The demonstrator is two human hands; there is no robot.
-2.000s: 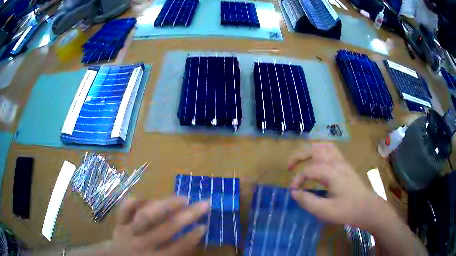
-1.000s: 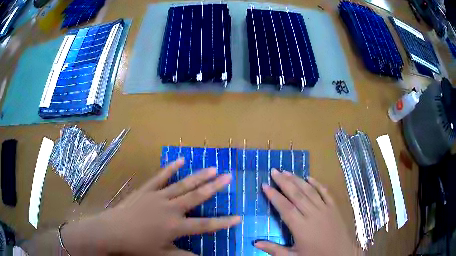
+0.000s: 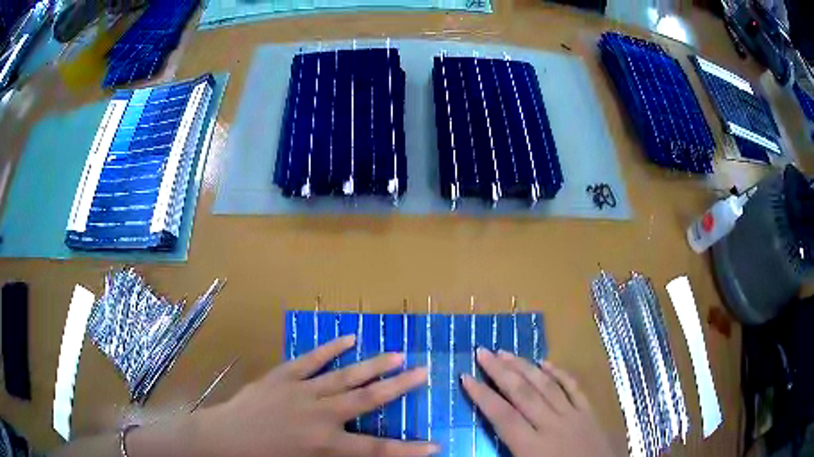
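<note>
A bright blue cell assembly [image 3: 415,344] with thin silver lines lies flat on the brown tabletop in front of me. Short silver lead ends stick out past its far edge. My left hand [image 3: 330,406] lies on its left part, palm down, fingers spread. My right hand [image 3: 531,402] lies on its right part, palm down, fingers slightly apart. Neither hand grips anything. The near edge of the cells is cut off by the picture's bottom edge.
Silver ribbon piles lie at left [image 3: 138,326] and right [image 3: 638,357], each beside a white strip. Dark cell stacks [image 3: 342,125] sit on a pale mat [image 3: 419,201]. A white-stripped stack [image 3: 138,170] is at left. A white bottle [image 3: 717,221] and grey device [image 3: 759,263] are at right.
Two separate blue pieces now lie side by side as one sheet, and both hands have come down flat on it. Since the last earlier frame the view has tilted slightly; the hands stay put.
</note>
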